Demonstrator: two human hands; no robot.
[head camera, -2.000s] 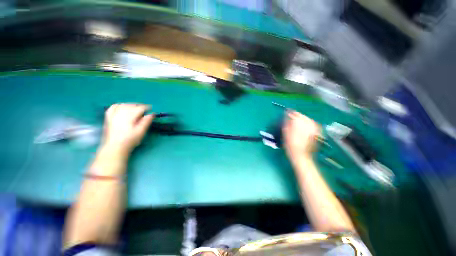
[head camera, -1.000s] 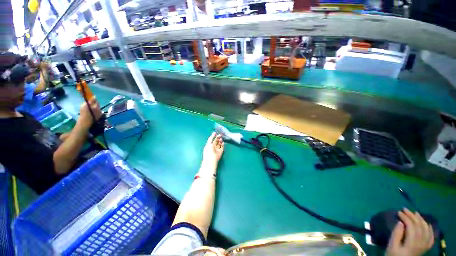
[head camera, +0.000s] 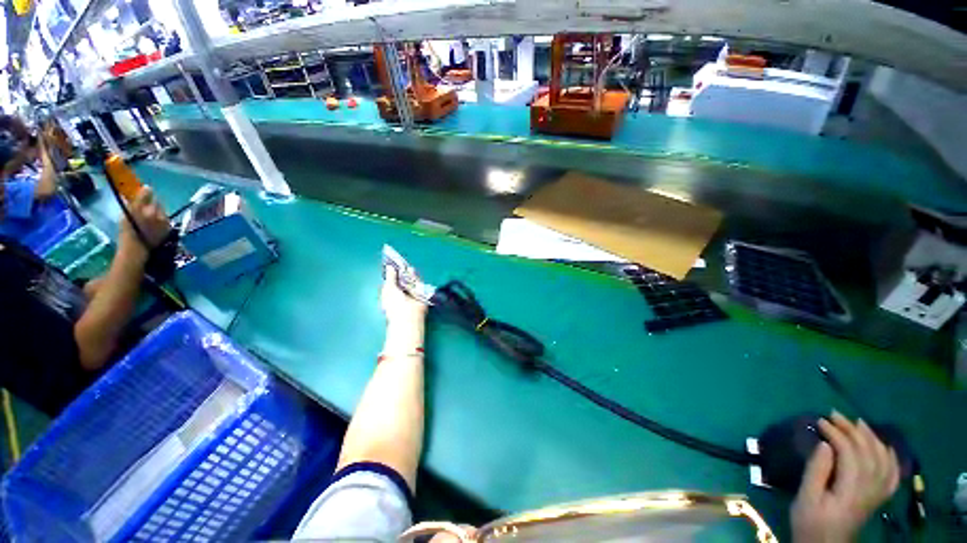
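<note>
A black adapter unit (head camera: 785, 450) lies at the bench's lower right, its pale edge at the cable end. My right hand (head camera: 848, 467) rests over it with fingers spread; whether it grips is not clear. A thick black cord (head camera: 647, 422) runs left from the unit to a coiled bundle (head camera: 507, 337) with a small yellow band (head camera: 482, 323). My left hand (head camera: 403, 297) is at the bundle's far end, shut on the bagged cable end (head camera: 397, 261) in clear crinkled plastic. A black pad sheet (head camera: 674, 301) in squares lies behind the cord.
Cardboard (head camera: 626, 225) over white paper and a dark-grid tray (head camera: 787, 280) lie at the back. A blue crate (head camera: 228, 440) is lower left. A blue box (head camera: 225, 246) and a person holding an orange device (head camera: 124, 178) are at left. A thin black lead (head camera: 843, 390) lies right.
My left hand has moved left with the bagged cable end, and the coiled bundle has shifted left with it. My right hand stays over the unit. The camera view has shifted slightly.
</note>
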